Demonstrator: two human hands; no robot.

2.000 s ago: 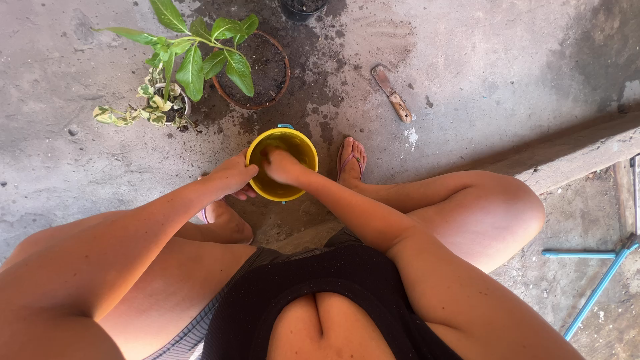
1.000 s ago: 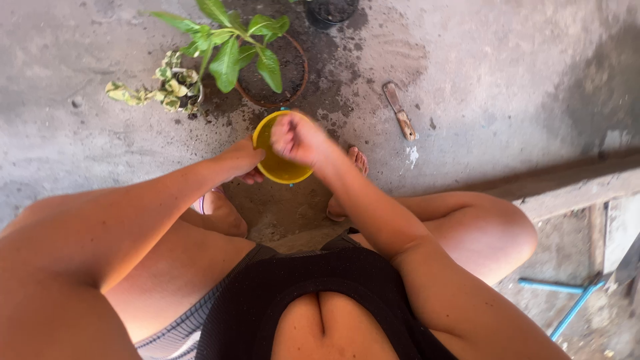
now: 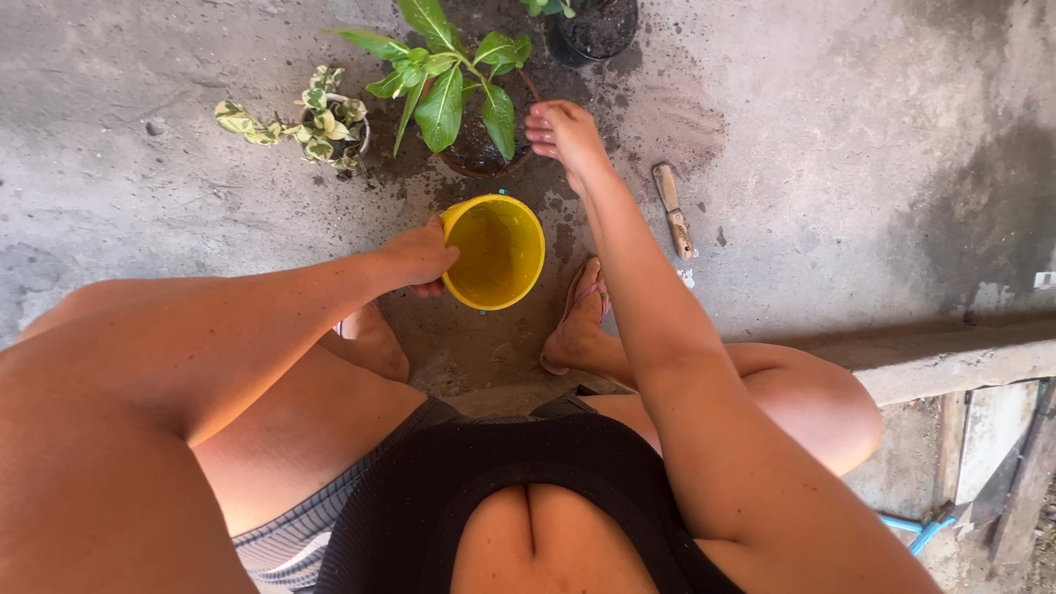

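Observation:
My left hand (image 3: 423, 254) grips the left side of a yellow plastic bucket (image 3: 535, 256), thumb over the rim and fingers around the outside. The bucket's mouth faces up, with what looks like a little water inside. Above it stands a leafy green plant (image 3: 441, 107) in a round brown pot (image 3: 481, 172) of dark soil. Just right of that pot my right hand (image 3: 563, 136) is raised with bent, wet-looking fingers and nothing seen in it. A small variegated plant (image 3: 326, 124) in a little pot is at the left.
A knife with a worn wooden handle (image 3: 680, 233) lies on the concrete floor, right of my right forearm. A black pot of soil (image 3: 591, 56) stands at the top. A raised concrete edge (image 3: 957, 369) and blue bars (image 3: 932, 532) are at the right. Wet patches mark the floor.
My right hand was inside the bucket, then came up over its mouth, and is now beside the brown pot. My left hand has kept its grip on the bucket.

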